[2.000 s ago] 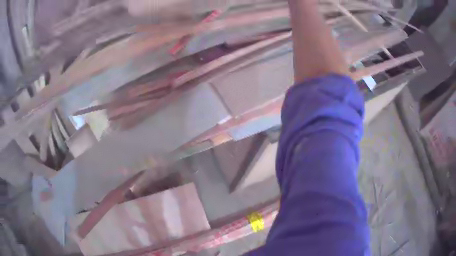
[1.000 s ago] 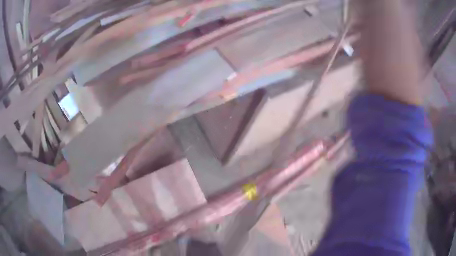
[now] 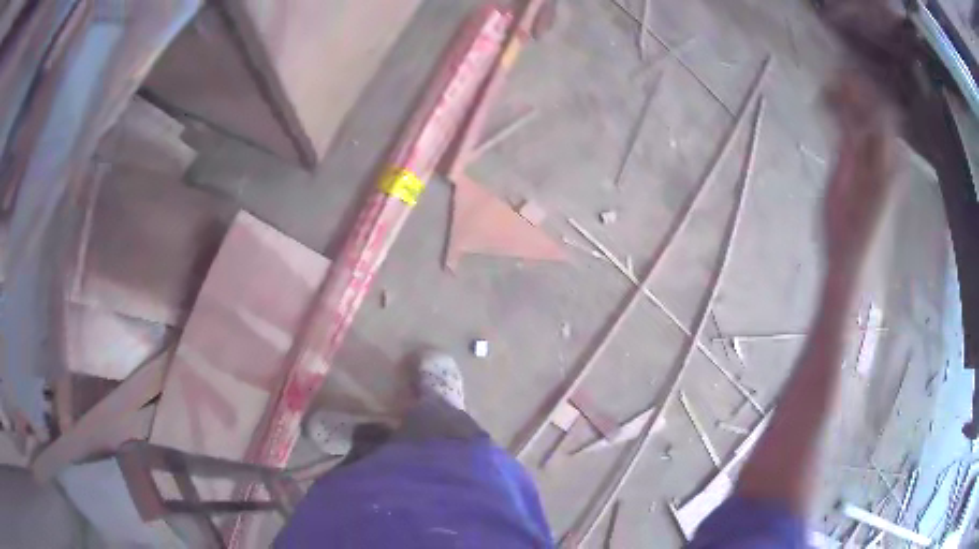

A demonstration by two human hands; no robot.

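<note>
My right arm, in a rolled purple sleeve, reaches up the right side. My right hand (image 3: 859, 134) is blurred near the upper right, over a dark area; its fingers and anything in them cannot be made out. My left hand is not in view. A long reddish bundle of strips (image 3: 349, 257) lies slantwise on the floor left of centre, with a yellow tie (image 3: 402, 186) round it. Two long thin strips (image 3: 671, 241) lie on the floor between the bundle and my right arm. A triangular offcut (image 3: 494, 225) lies beside the bundle.
My shoes (image 3: 438, 381) are on the concrete floor near the bundle's lower part. A pale panel (image 3: 231, 332), other panels and a brown wooden frame (image 3: 199, 488) are at the left. Thin slivers (image 3: 692, 424) are scattered at the right. Dark objects line the right edge.
The view has turned right and down, from the strip heap to the floor. The heap is now at the left edge. The two long thin strips and my shoes have come into view.
</note>
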